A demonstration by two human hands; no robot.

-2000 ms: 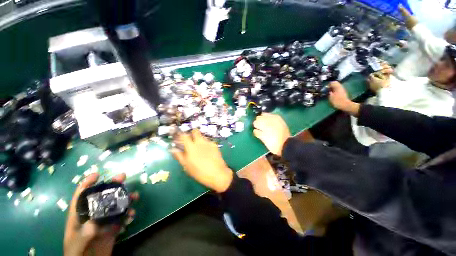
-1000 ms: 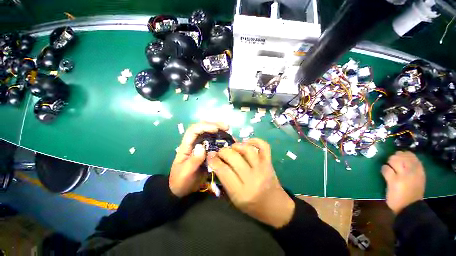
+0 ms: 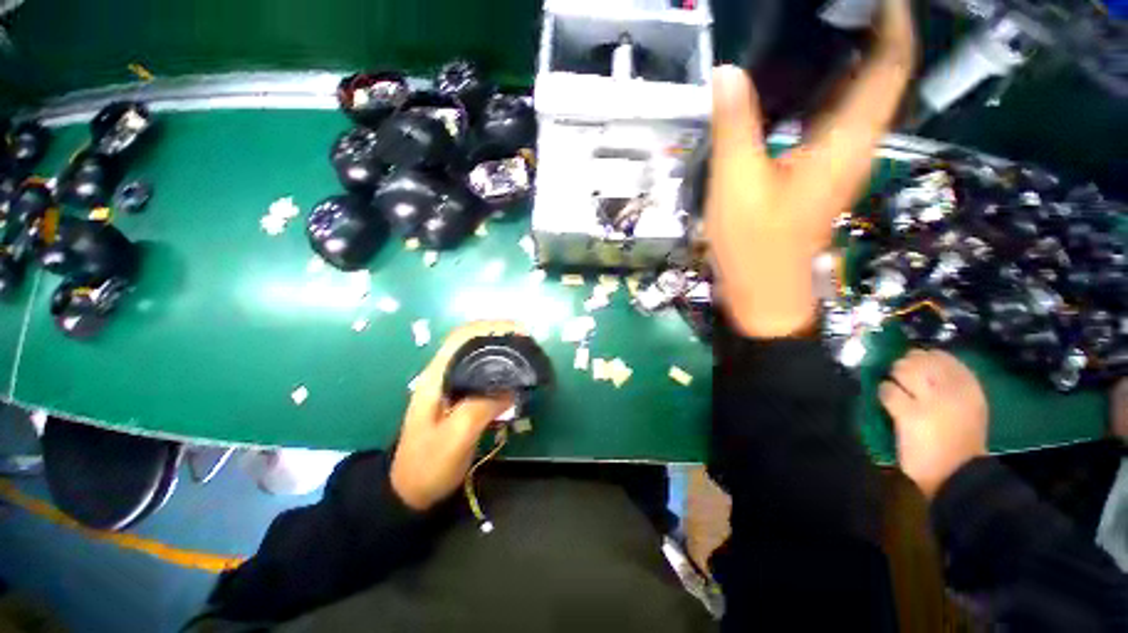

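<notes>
My left hand holds a black ball housing above the near edge of the green bench. Its round dark side faces up, and thin wires with a small white plug hang below it. My right hand is raised at the upper right, fingers and thumb spread, over the thick black electric screwdriver. The screwdriver is mostly hidden behind the hand and blurred; I cannot tell if the hand touches it. The white-grey screw feeder stands just left of my right hand.
Black ball housings cluster left of the feeder, with more at far left and a large heap at right. Small wired modules lie partly behind my right arm. Pale scraps dot the bench. Another person's hand rests at right.
My right hand has left the housing and risen to the screwdriver at upper right. My left hand still holds the housing, now with its round dark side up. The view has shifted slightly.
</notes>
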